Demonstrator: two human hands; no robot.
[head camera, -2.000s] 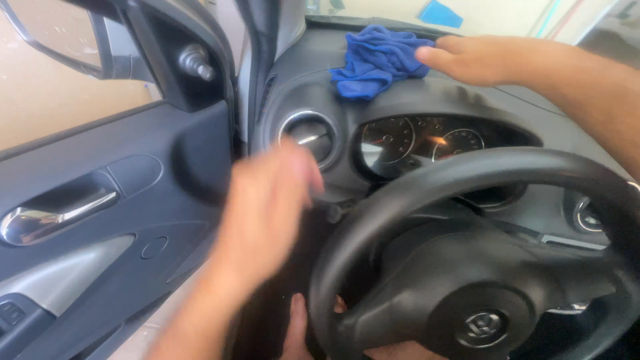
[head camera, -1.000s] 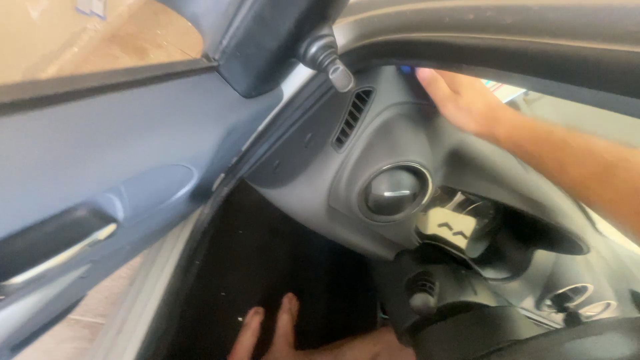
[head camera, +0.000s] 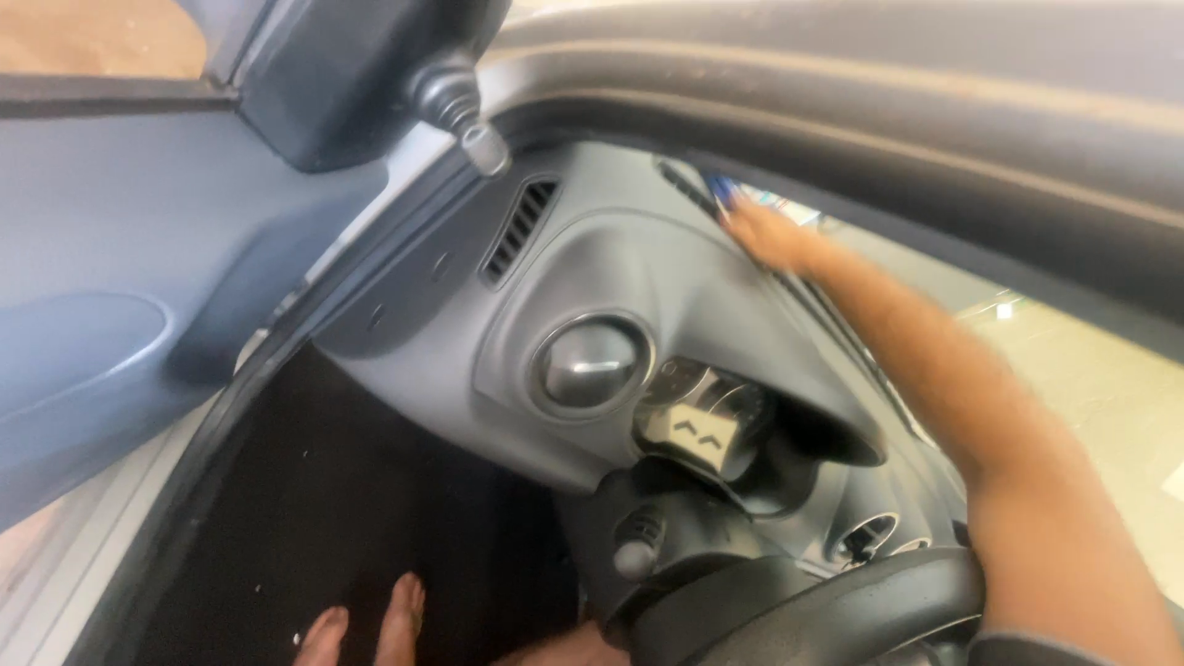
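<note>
My right hand (head camera: 768, 239) reaches to the far edge of the grey dashboard (head camera: 610, 264), close under the windshield. Its fingers are on a blue cloth (head camera: 721, 189), of which only a small part shows beside the fingertips and a narrow dark vent (head camera: 686, 185). The forearm stretches across the right side of the view, above the steering wheel (head camera: 832, 606). My left hand is out of view. A round air vent (head camera: 592, 363) and the instrument cluster (head camera: 708, 407) lie nearer than the cloth.
The open car door (head camera: 83, 213) and a mirror housing with an adjuster stalk (head camera: 483, 148) are at the left. A slatted vent (head camera: 521, 229) sits near the pillar (head camera: 832, 102). A column stalk (head camera: 635, 555) is beside the wheel; bare toes (head camera: 402, 615) show above the dark footwell.
The blue cloth and my right hand have moved from above the instrument cluster to the far dashboard edge by the windshield. My left hand has left view. The view has tilted and shifted strongly.
</note>
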